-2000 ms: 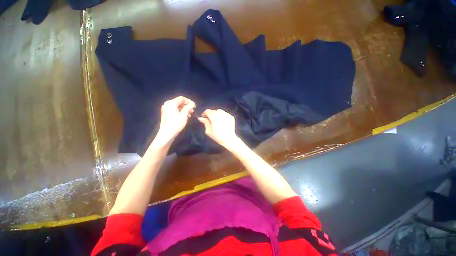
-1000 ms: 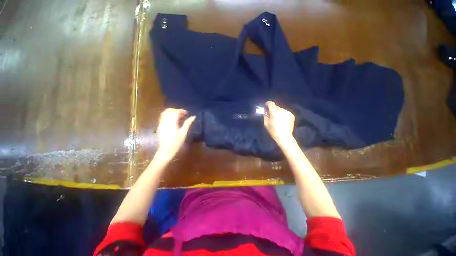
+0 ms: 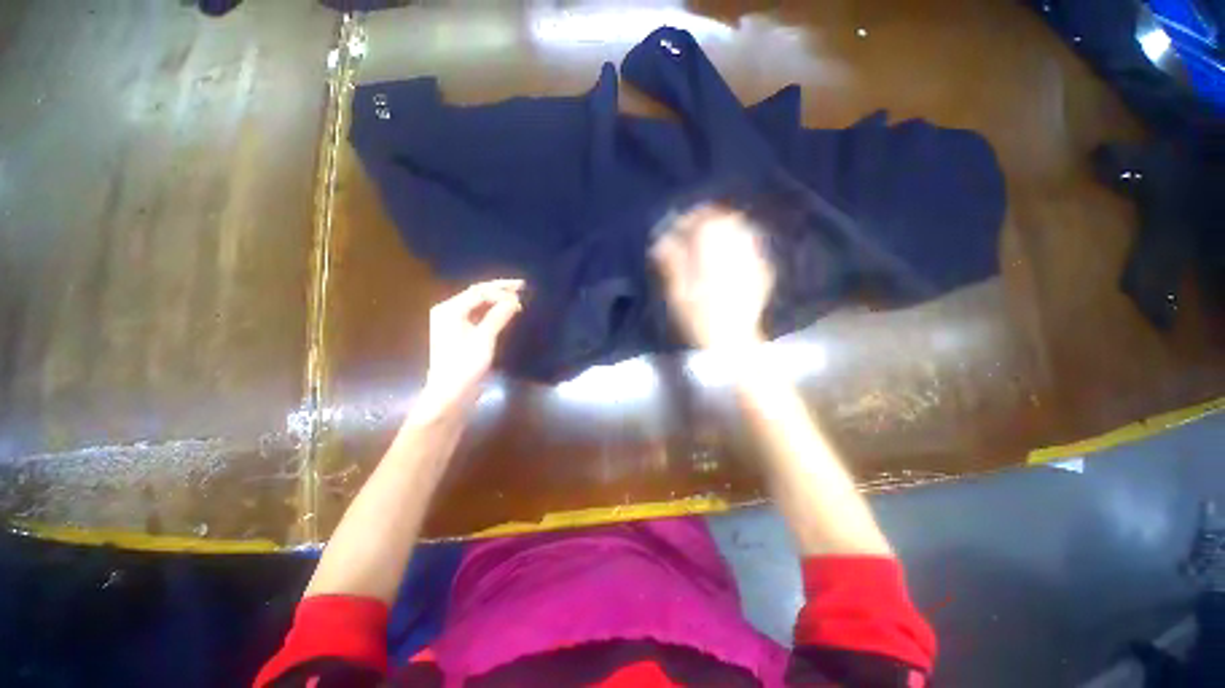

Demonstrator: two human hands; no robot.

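Observation:
A dark navy jacket (image 3: 511, 175) lies spread on the brown table in front of me, its sleeves pointing away, with shiny buttons at two cuffs. My left hand (image 3: 477, 316) is at the jacket's near left edge, thumb and fingertips pinched on that edge. My right hand (image 3: 712, 269) is over the middle of the jacket, blurred and brightly lit; its fingers and anything in them cannot be made out. The near edge of the jacket is bunched between the hands.
The brown table (image 3: 148, 269) has yellow tape (image 3: 605, 515) along its near edge and a taped joint (image 3: 323, 255) left of the jacket. Other dark garments (image 3: 1149, 242) lie at the right, with something bright blue at the top right corner. Grey floor shows at the lower right.
The shiny lining that showed between my hands is now mostly covered by navy cloth. My right hand has moved up and over the jacket. The view has shifted.

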